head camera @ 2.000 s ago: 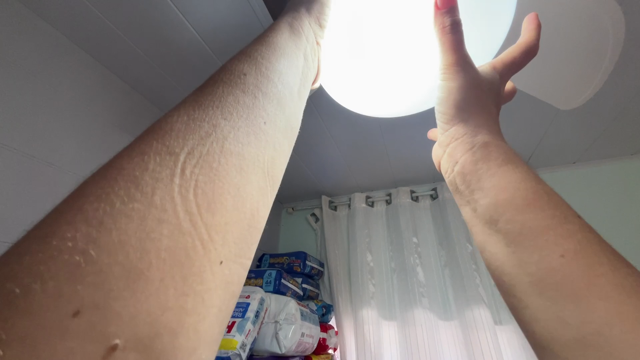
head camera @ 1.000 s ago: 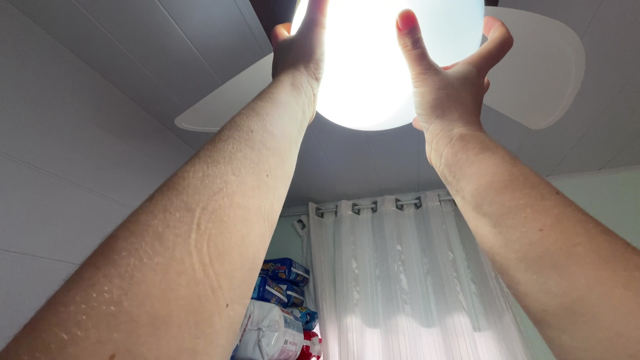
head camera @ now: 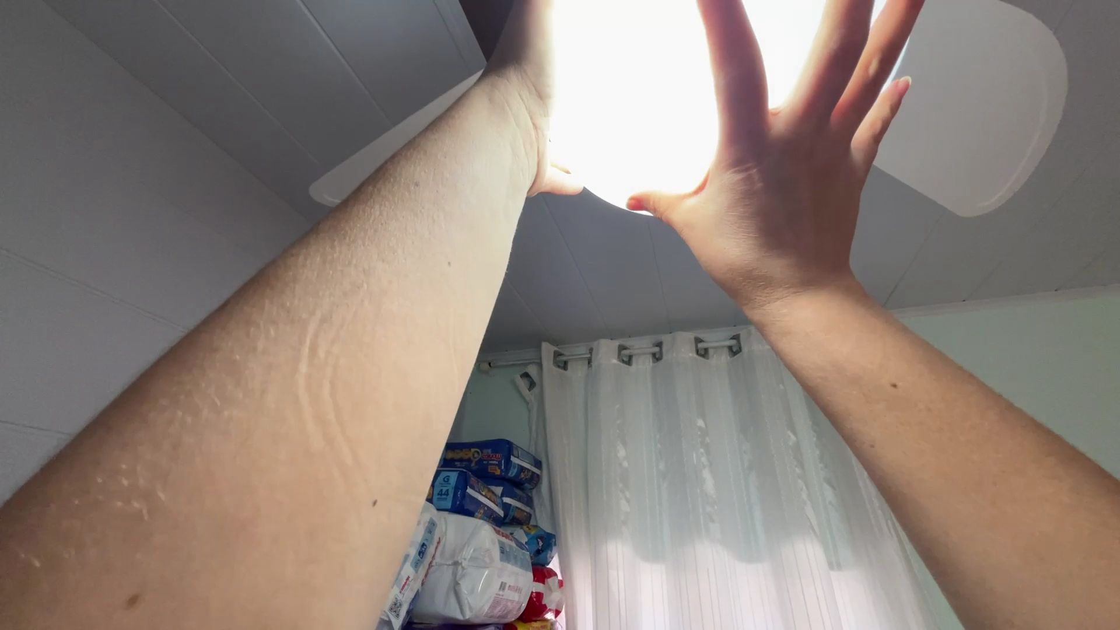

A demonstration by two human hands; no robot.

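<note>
A brightly lit round white lamp globe [head camera: 634, 96] of a ceiling fan fills the top middle of the head view, partly cut off by the frame's top edge. My left hand [head camera: 534, 114] lies against its left side, thumb below; the other fingers are out of sight. Over the right side of the globe my right hand [head camera: 792, 166] is spread, fingers apart and pointing up, thumb at the lower rim. Both hands have the globe between them. Whether either one bears its weight cannot be told.
White fan blades [head camera: 971, 105] reach out on both sides below the panelled ceiling [head camera: 595, 262]. Under them hangs a white sheer curtain [head camera: 700, 472] on a rod. Stacked plastic-wrapped packs [head camera: 477, 564] stand left of the curtain, partly behind my left forearm.
My right hand's fingers have gone from bent around the globe to spread and stretched upward across it. My left hand stays at the globe's left side.
</note>
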